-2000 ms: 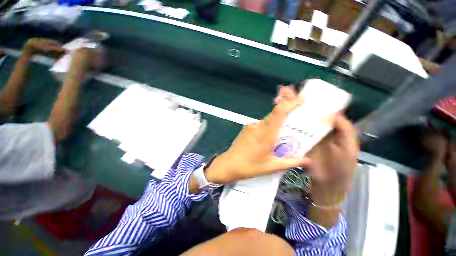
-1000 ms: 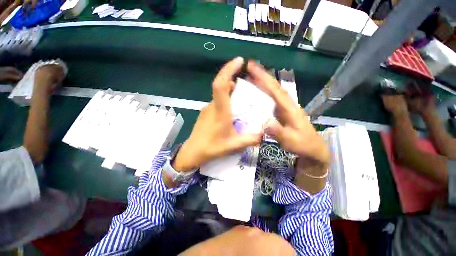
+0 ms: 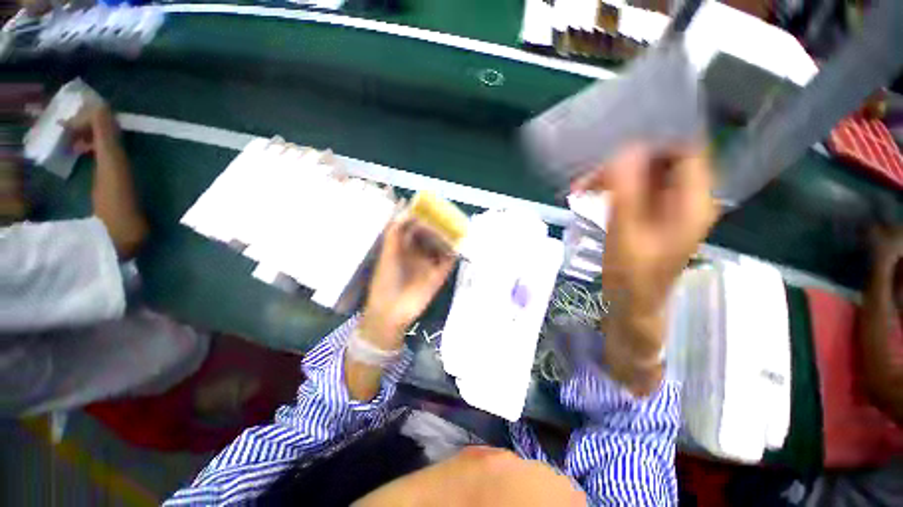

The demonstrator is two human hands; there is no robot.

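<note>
My left hand grips a small folding carton, its cream-yellow open end facing up. My right hand is raised and blurred, its fingers on a blurred flat grey sheet, perhaps paper. Flat white carton blanks with a purple oval picture lie overlapped between my hands. Small white folded papers lie beside my right hand, above tangled pale rubber bands. Erected white boxes lie side by side at the left, tabs at their far ends.
A thicker white carton stack stands at the right, beside a red mat. A pale rail borders the green conveyor. A grey post crosses the upper right. Another person's hand holds a white box at far left.
My hands have moved apart. My left hand now holds a carton with its open end showing, and my right hand has risen with a grey sheet. The view has shifted.
</note>
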